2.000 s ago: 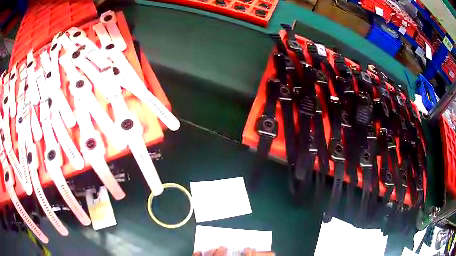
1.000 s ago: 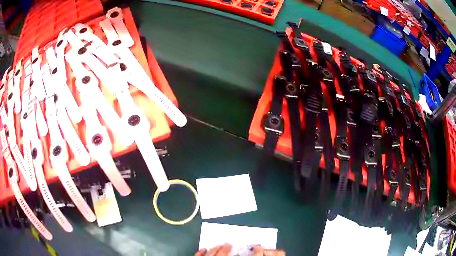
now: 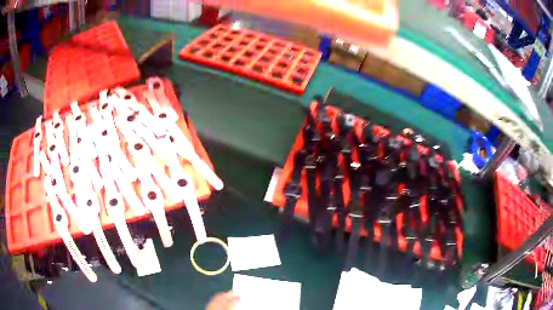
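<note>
A white paper sheet [image 3: 270, 293] lies on the green bench at the bottom edge. Fingers of my left hand [image 3: 223, 301] show at its left edge, cut off by the frame; their grip cannot be told. My right hand is out of view. A smaller white paper [image 3: 254, 252] lies above the sheet, beside a thin yellow tape ring [image 3: 210, 240]. Pale watches with straps [image 3: 138, 147] overlap in rows on an orange-red tray [image 3: 21, 209] at left. Black watches with straps [image 3: 358, 209] cover another orange-red tray [image 3: 294, 209] at right.
White papers [image 3: 376, 295] lie at bottom right. A label slip [image 3: 147, 259] is under the pale straps. A small-pocket tray [image 3: 251, 56] sits behind. A shelf [image 3: 479, 91] with a blurred orange tray [image 3: 339, 18] crosses the top. A metal post [image 3: 515, 251] stands right.
The view has tilted up, showing more of the back trays and the upper shelf. My right fingers have left the picture. My left fingers show at the sheet's left edge.
</note>
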